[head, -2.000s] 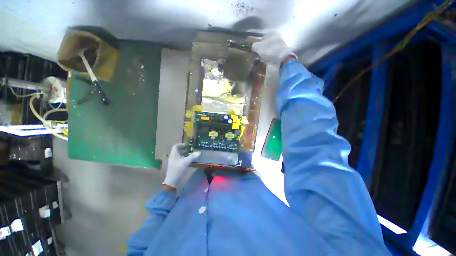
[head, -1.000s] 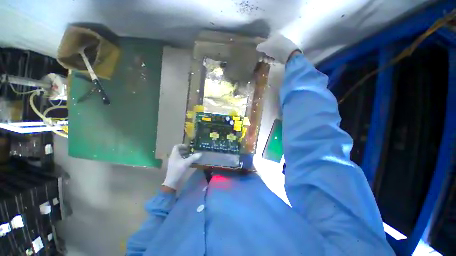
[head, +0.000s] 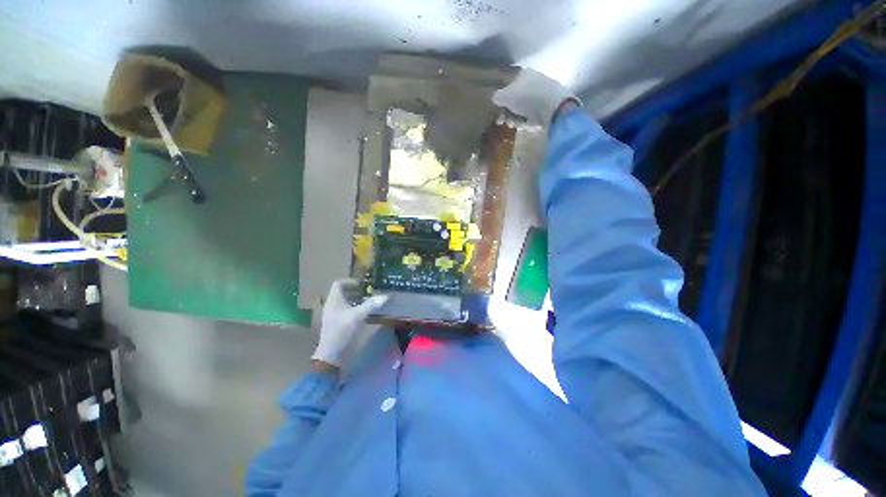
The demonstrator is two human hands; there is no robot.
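A green circuit board [head: 420,256] with yellow tape at its edges lies over the near part of the solder pot [head: 495,209]. Silver molten surface with yellowish skin shows beyond the board. My left hand [head: 342,318], in a white glove, is at the board's near left corner, thumb on its pale strip; its other fingers are partly hidden. My right hand [head: 536,97], also gloved, is at the pot's far right corner, fingers curled; whether it holds something there I cannot tell.
A brown open container [head: 160,102] at the far left has a long-handled tool [head: 173,146] leaning in it, beside a green mat [head: 219,233]. A small dark tool lies on the mat. A plain green rectangle [head: 530,270] lies right of the pot. Blue racks stand at the right.
The view has shifted slightly. Both hands and the board keep nearly the same places at the pot.
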